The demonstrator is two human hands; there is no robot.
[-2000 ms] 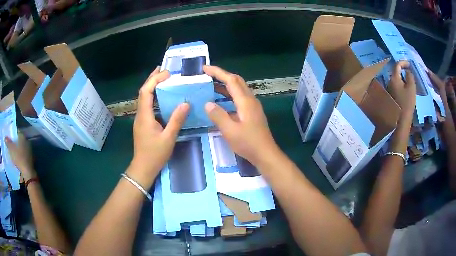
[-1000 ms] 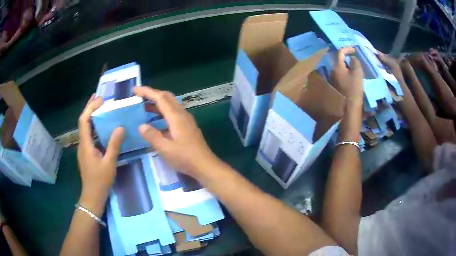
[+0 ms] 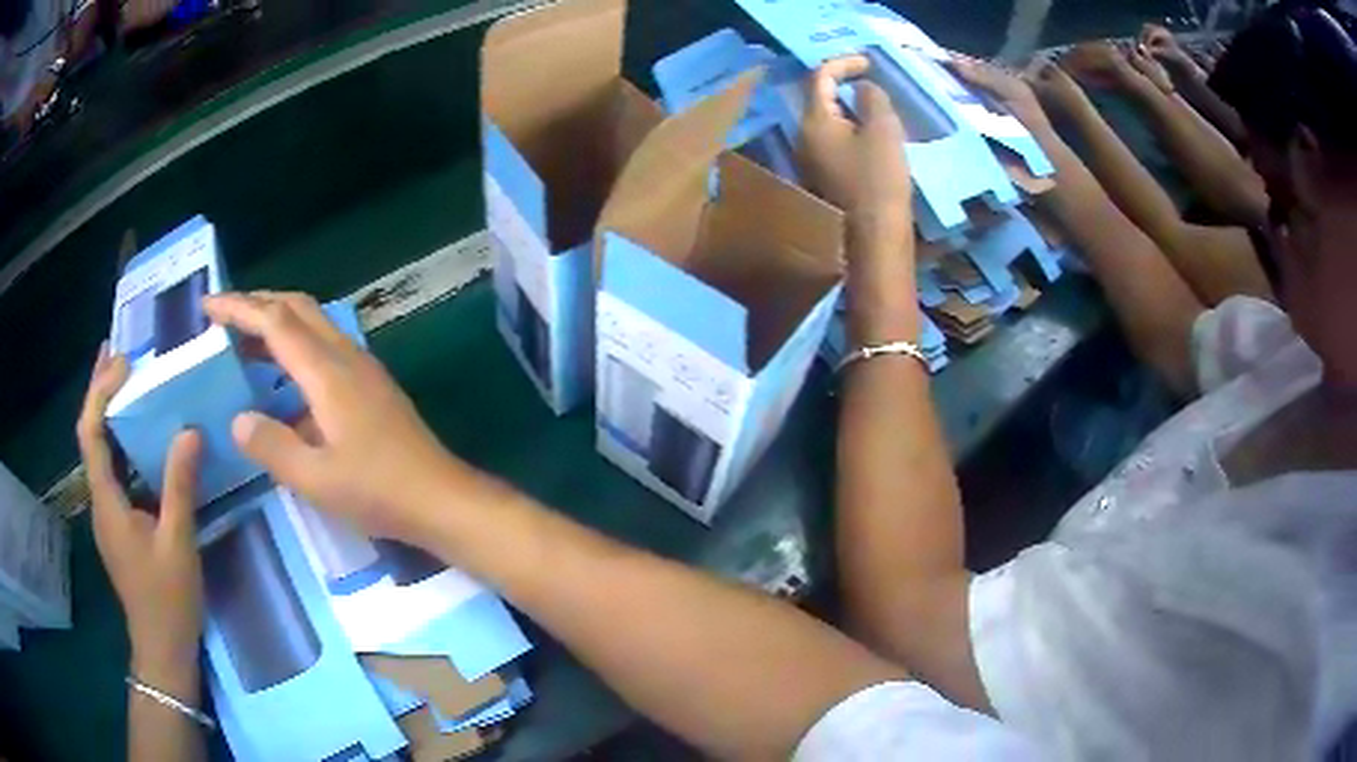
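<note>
A light blue and white folding carton (image 3: 186, 390) with a dark cylinder printed on it is held at the left of the view, its plain blue end facing me. My left hand (image 3: 146, 521) grips its left side and lower edge. My right hand (image 3: 331, 410) grips its right side, with the thumb at the blue end. Flat carton blanks (image 3: 268, 603) lie on the bench just below the carton, some with brown inner sides showing.
Two open erected cartons (image 3: 655, 402) stand on the green bench (image 3: 521, 521) right of my hands. A neighbour's hands (image 3: 863, 149) hold a blank over a fanned pile (image 3: 967, 276) further right. White cartons (image 3: 30, 558) are cut off at the left edge. More people's arms show at upper right.
The view has turned right, so the held carton, my hands and the blanks appear further left, and more of the right neighbour shows. My grip looks much the same.
</note>
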